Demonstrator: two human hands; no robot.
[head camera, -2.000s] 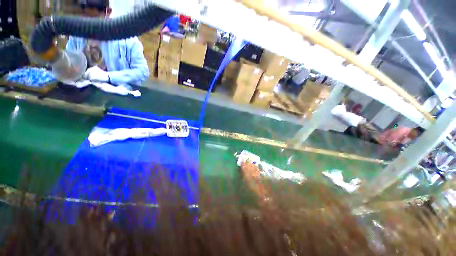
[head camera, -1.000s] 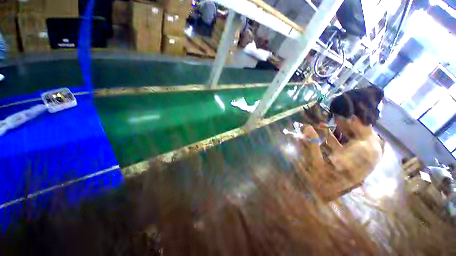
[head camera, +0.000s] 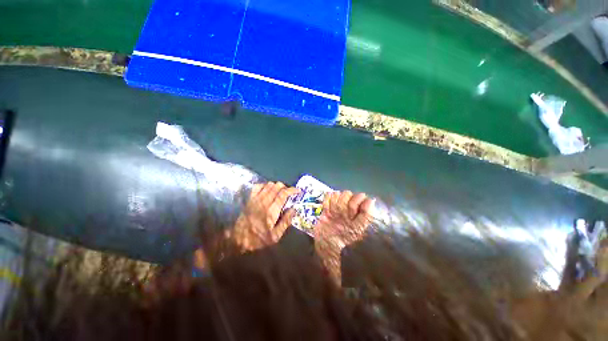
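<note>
The open white electrical unit (head camera: 308, 208) with small coloured bits inside is on the dark green bench, between my two hands. My left hand (head camera: 263, 216) holds its left side. My right hand (head camera: 343, 216) holds its right side, with the fingers bent over the edge. A crinkled clear bag (head camera: 200, 160) with a white cord trails from my left hand up to the left, a small white block at its far end. Brown hair-like strands blur the lower view and cover my wrists.
A blue board (head camera: 233, 56) lies across the green conveyor (head camera: 427, 66) beyond the bench (head camera: 87, 133). Another bagged unit (head camera: 560, 126) lies on the conveyor at the right. Another person's hand (head camera: 593, 283) and white bagged item (head camera: 588, 243) show at the right edge.
The view has turned down to the bench. Both my hands now show, holding an open unit. Earlier an open unit lay on the blue board; no unit shows there now.
</note>
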